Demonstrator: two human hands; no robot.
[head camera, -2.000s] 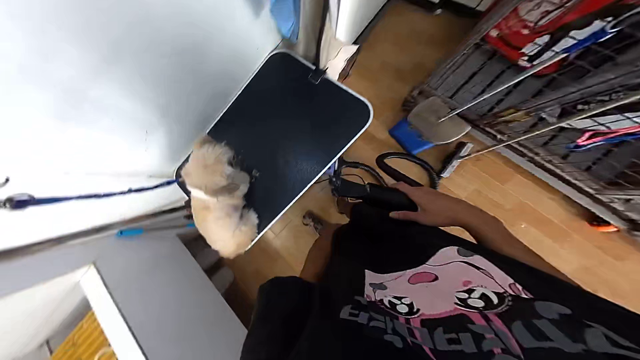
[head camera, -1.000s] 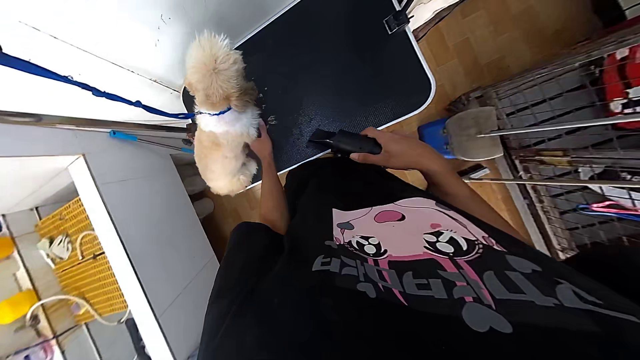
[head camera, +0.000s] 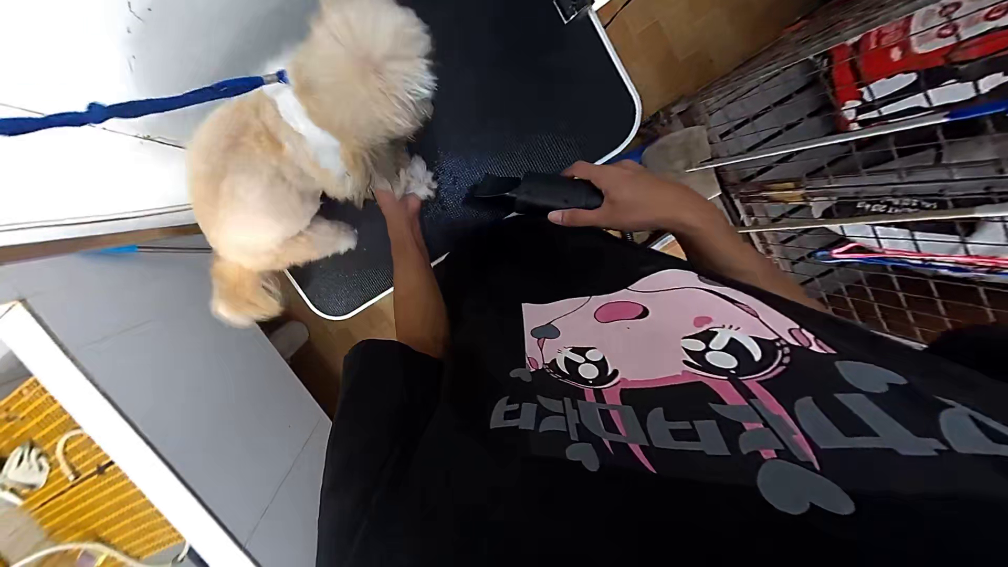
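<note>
A cream-coloured dog (head camera: 252, 173) with a white band round its neck stands on the black textured grooming table (head camera: 520, 87), clipped short on the body and fluffy on the head. A blue lead (head camera: 173, 101) runs from its neck to the left edge. My left hand (head camera: 400, 206) is at the dog's front leg, gripping it just by the pale furry paw (head camera: 415, 178); its fingertips are partly hidden. In my right hand (head camera: 622, 195) is a black dryer nozzle (head camera: 551, 194), its flat tip pointing left toward that paw. Its hose is mostly hidden.
Wire cages (head camera: 882, 165) line the right side, with poles and a dustpan (head camera: 681, 157) beside them. A white wall borders the table's left. At lower left lies a yellow slatted rack (head camera: 102, 504) beyond a grey tiled partition (head camera: 197, 378).
My left hand has come up from beside my body to the dog's front leg. The nozzle in my right hand now points at the paw. The view has moved closer to the dog.
</note>
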